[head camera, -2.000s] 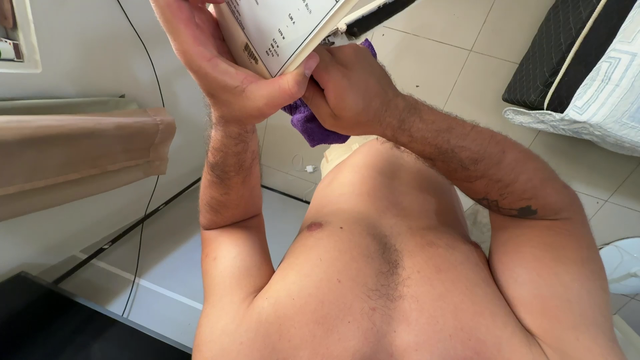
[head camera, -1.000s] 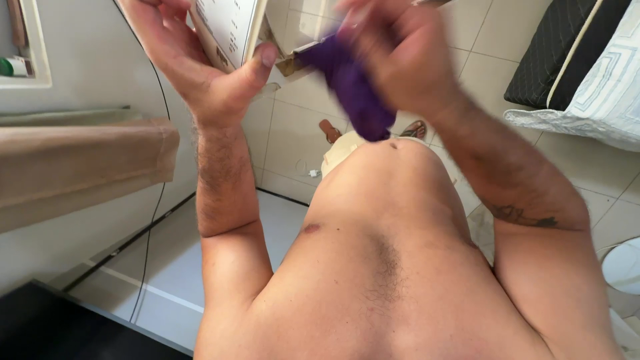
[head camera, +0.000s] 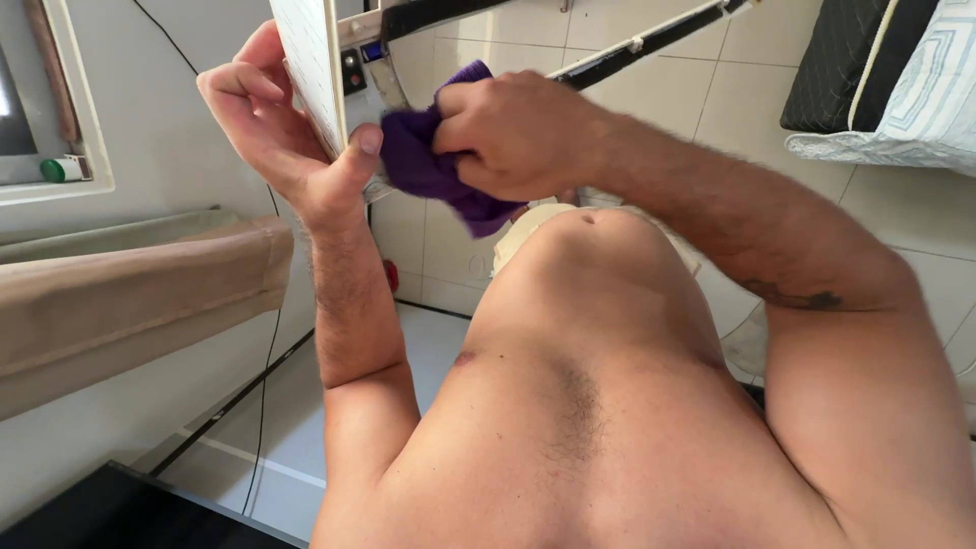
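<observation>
My left hand (head camera: 305, 137) grips the near edge of a thin white panel (head camera: 309, 69) that bears writing, with the thumb on its right side. Black and off-white strips (head camera: 637, 47) reach from behind the panel toward the upper right; whether they belong to the same object I cannot tell. My right hand (head camera: 511, 133) is closed on a crumpled purple cloth (head camera: 419, 152), which lies right beside my left thumb and hangs below my fingers. A small dark part with round holes (head camera: 352, 71) shows between the panel and the strips.
On the left are a beige fabric hanging (head camera: 145, 297) and a window frame (head camera: 99, 164) with a green-capped item (head camera: 62, 169). A thin black cable (head camera: 263, 427) runs down the wall. A dark flat object (head camera: 114, 511) fills the lower left corner. A mattress (head camera: 835, 69) stands at upper right above floor tiles (head camera: 656, 91).
The right hand with the purple cloth has moved down and left, close to the left thumb. The panel is now seen more edge-on, and the dark strips behind it show more.
</observation>
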